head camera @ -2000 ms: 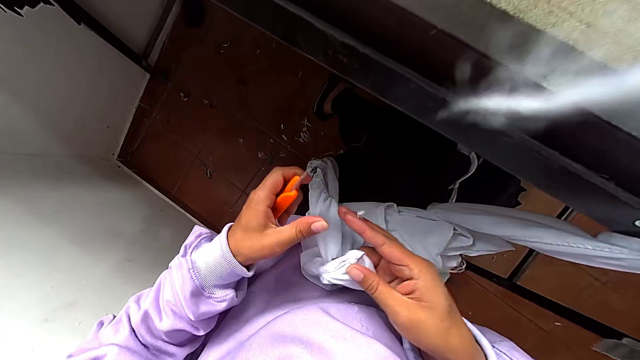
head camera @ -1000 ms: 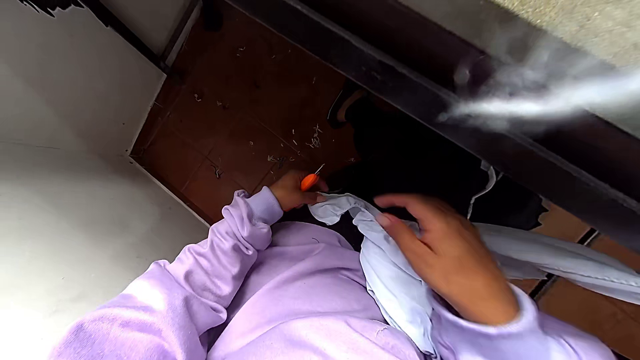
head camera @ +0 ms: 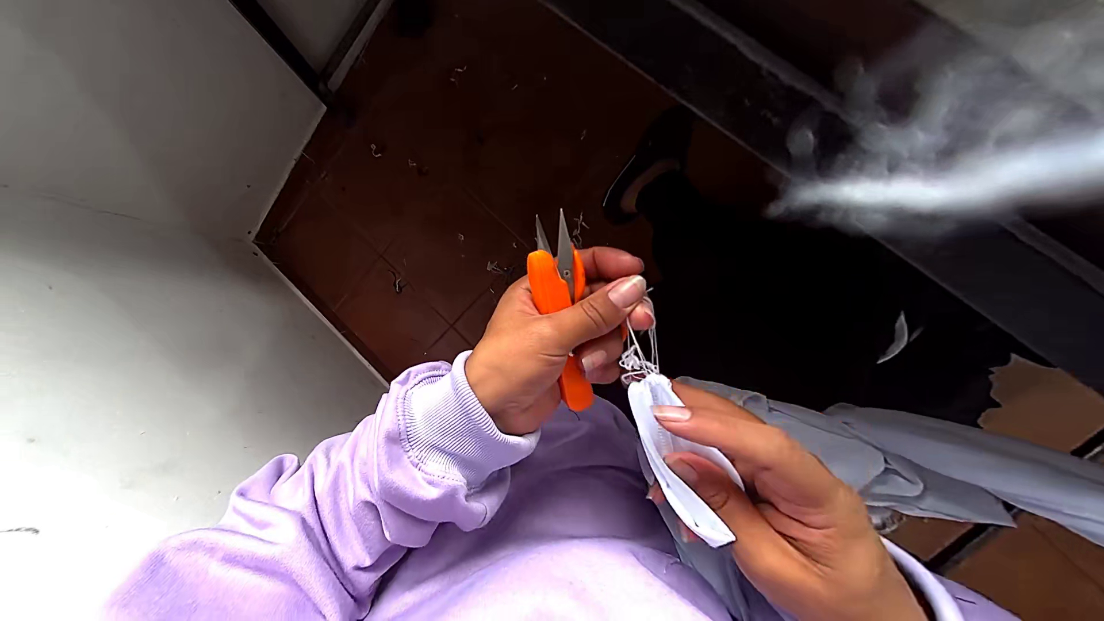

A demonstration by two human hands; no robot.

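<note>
Orange-handled thread snips [head camera: 552,285] lie in my left hand [head camera: 552,345], their two metal blades apart and pointing up, away from the cloth. Between that hand's thumb and fingers I pinch loose white threads [head camera: 640,345], which run down to the end of a white fabric edge [head camera: 681,466]. My right hand [head camera: 776,492] grips this folded, stitched edge between thumb and fingers, just below and right of the left hand. More of the pale grey-white fabric [head camera: 914,457] trails off to the right. Part of the snips' handle is hidden by my left fingers.
Thread scraps [head camera: 398,282] are scattered on the brown tiled floor [head camera: 379,319]. A white wall [head camera: 129,345] stands at left. A dark beam or table edge [head camera: 776,112] crosses the upper right. A dark shoe [head camera: 642,168] shows beyond my hands.
A second ago my hands were farther apart on the cloth; now they are close together at a fabric end with loose threads. The snips' separated blades have come into clear view.
</note>
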